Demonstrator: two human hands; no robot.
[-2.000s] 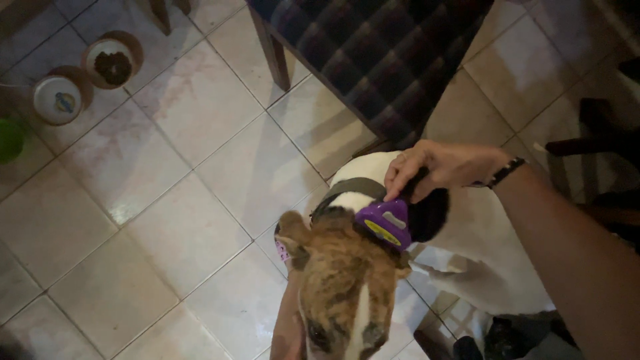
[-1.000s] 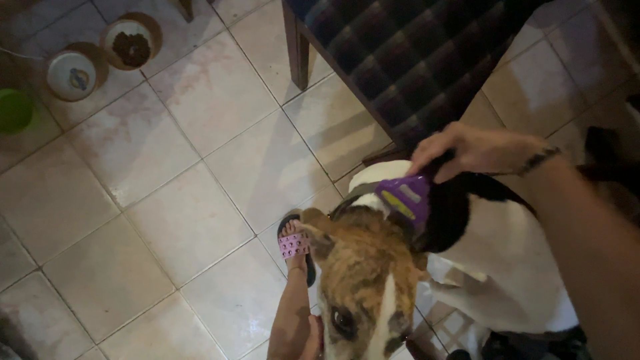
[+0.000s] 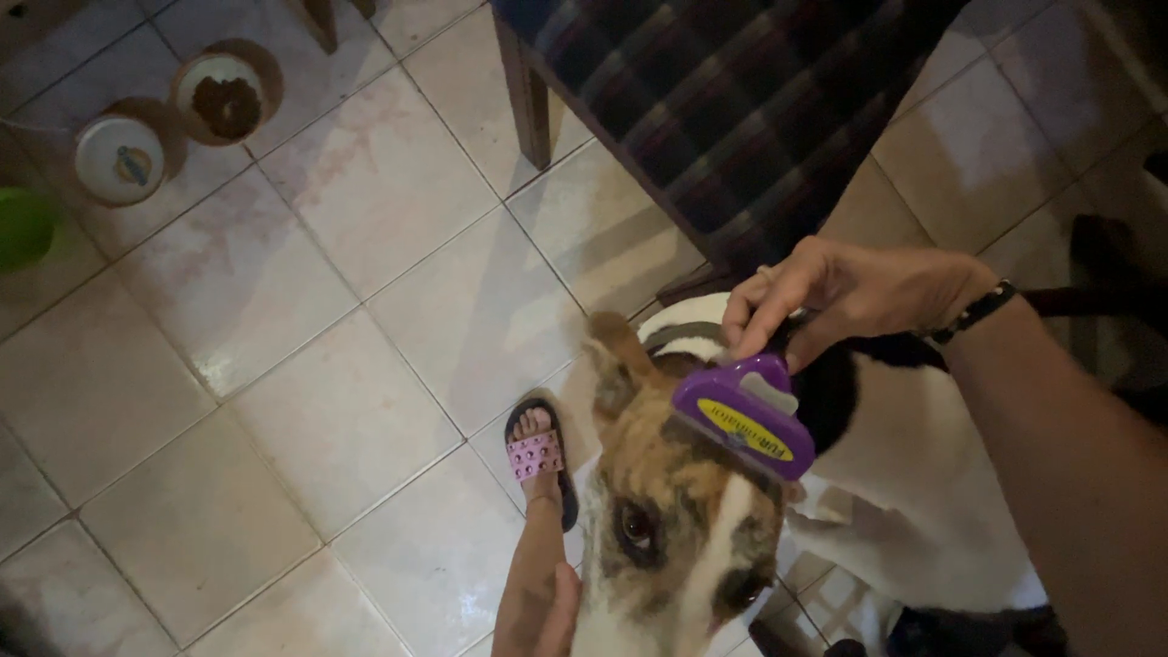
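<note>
My right hand point(image 3: 821, 292) grips the handle of a purple FURminator deshedding tool point(image 3: 748, 415), fingers and thumb closed around it. The tool's edge lies on top of the head of a brindle, white and black dog point(image 3: 675, 511), between its ears. A grey collar point(image 3: 684, 336) is around the dog's neck. At the bottom, part of my left hand point(image 3: 561, 611) shows against the side of the dog's muzzle; most of its fingers are hidden, so its grip cannot be made out.
A chair with a plaid seat point(image 3: 730, 119) stands just beyond the dog. A foot in a pink studded sandal point(image 3: 537, 456) is on the tiled floor beside the dog. At upper left are a bowl of kibble point(image 3: 224, 100), a white bowl point(image 3: 119, 162) and a green object point(image 3: 23, 228).
The purple tool, in my right hand, has moved from the dog's neck behind the ears onto the top of its head. The dog's head has shifted slightly.
</note>
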